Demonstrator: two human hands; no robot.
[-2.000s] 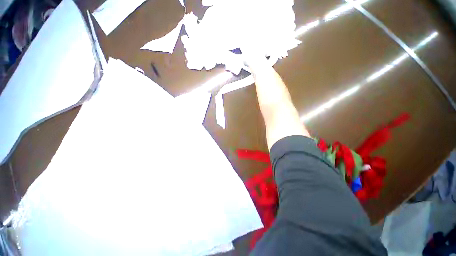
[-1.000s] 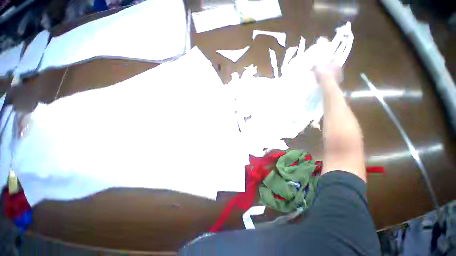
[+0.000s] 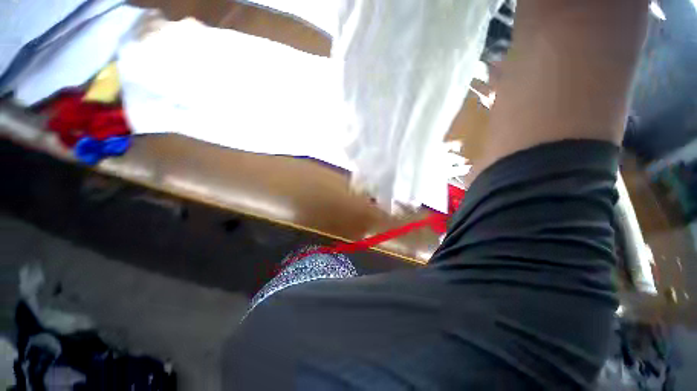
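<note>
My right hand is out of the picture above the top edge; only its bare forearm and dark rolled sleeve show at the right. A gathered length of white cloth [image 3: 413,92] hangs down beside the forearm from the top edge, its lower end over the near part of the table. What holds it at the top is hidden. A large white panel [image 3: 237,92] lies flat on the table to its left, overexposed. My left hand is not seen; a small blurred brownish patch at the panel's far left end is unclear.
A red strip [image 3: 390,234] crosses the brown table's near edge [image 3: 306,229]. Red scraps [image 3: 84,121], a blue scrap [image 3: 102,148] and a yellow piece [image 3: 105,84] lie at the left. Dark heaps lie on the floor [image 3: 191,328] at lower left.
The view has moved closer and turned towards the table's near edge. The right forearm is now large and near. White cloth from the scrap pile area now hangs raised beside it.
</note>
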